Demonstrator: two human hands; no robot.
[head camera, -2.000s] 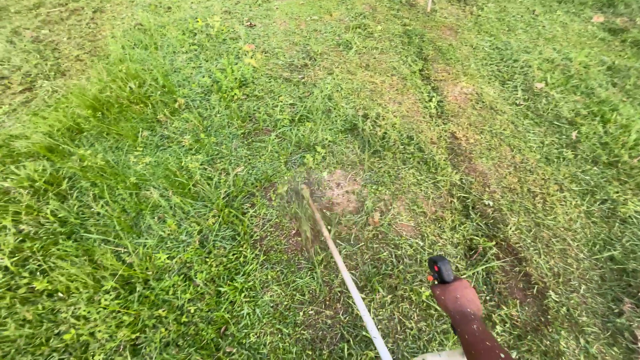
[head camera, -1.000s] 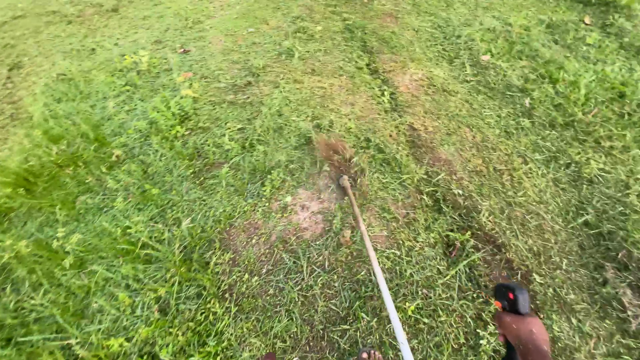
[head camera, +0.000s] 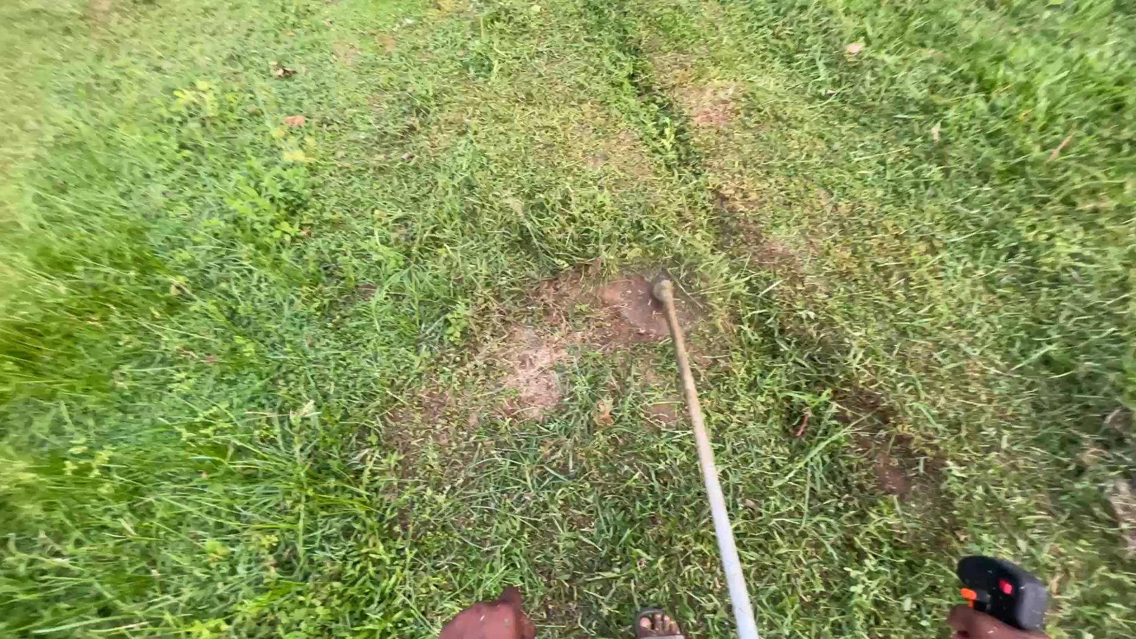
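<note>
A brush cutter's long shaft runs from the bottom edge up to its dirty head, which is over a patch of bare soil. The spinning cutter there is blurred. At the bottom right, my right hand is closed around the black control handle, which has red and orange controls. My left hand shows at the bottom edge, left of the shaft, fingers curled; whatever it grips is cut off by the frame.
A foot in a sandal is at the bottom edge beside the shaft. Taller grass stands on the left. A shallow rut with bare soil runs up the right side. Dry leaves lie farther off.
The cutter head has moved right across the ground, from left of the pale bare patch to its upper right. My left hand has come into view, and a sandalled foot shows more clearly.
</note>
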